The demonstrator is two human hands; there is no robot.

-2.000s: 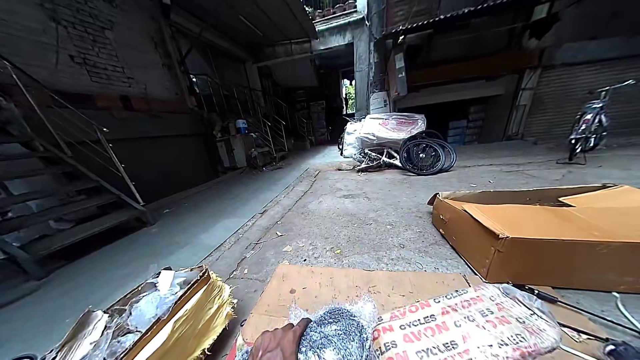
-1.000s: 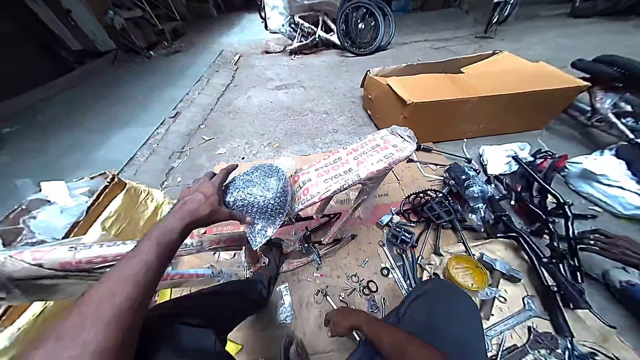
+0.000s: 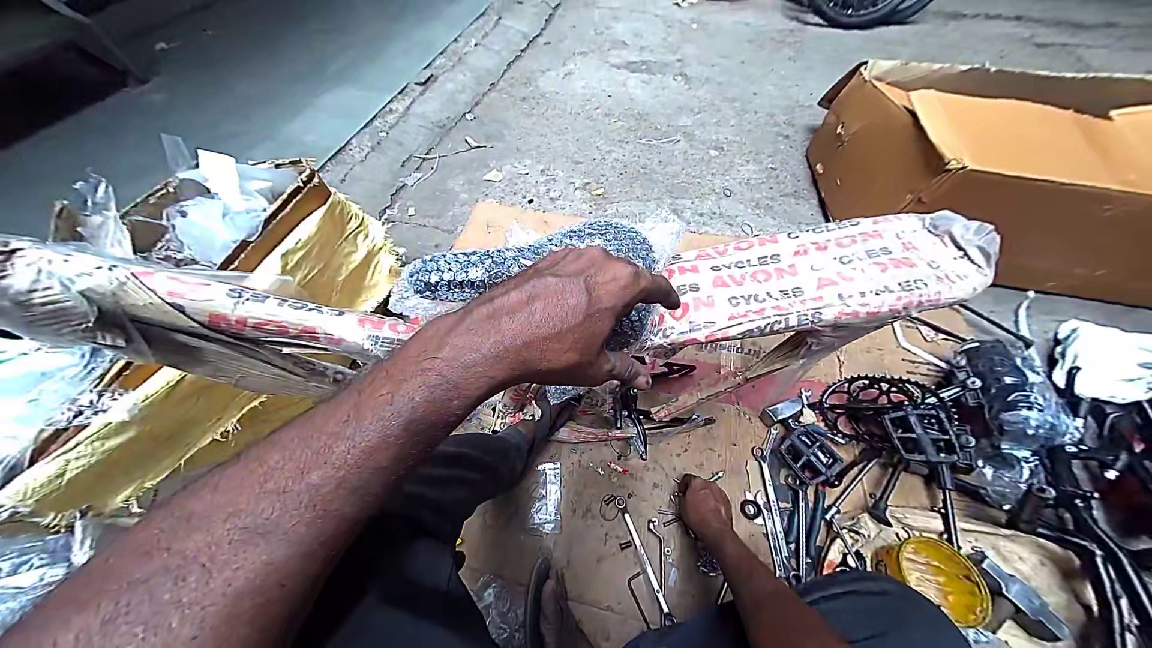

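My left hand (image 3: 585,310) rests over a bicycle saddle in bubble wrap (image 3: 531,256), its fingers curled over the right part of the saddle. The saddle sits above a bicycle frame wrapped in printed Avon paper (image 3: 810,274), which lies across the view in front of me. Low on the cardboard sheet, my right hand (image 3: 705,506) is among small bolts, its fingers bent around what may be a small metal part. Left of it lie a wrench (image 3: 643,558) and a hex key. The far side of the saddle's underside is hidden by my left hand.
Pedals (image 3: 810,453), a chainring with crank (image 3: 877,409), spanners and a yellow tin (image 3: 940,576) lie to the right. An open cardboard box (image 3: 1008,180) stands at the back right. A torn carton with plastic (image 3: 297,225) is at the left. A wheel (image 3: 859,7) shows at the top.
My left hand has moved from the saddle's left side to over its right part. My right hand remains low by the small parts. The view has tilted down.
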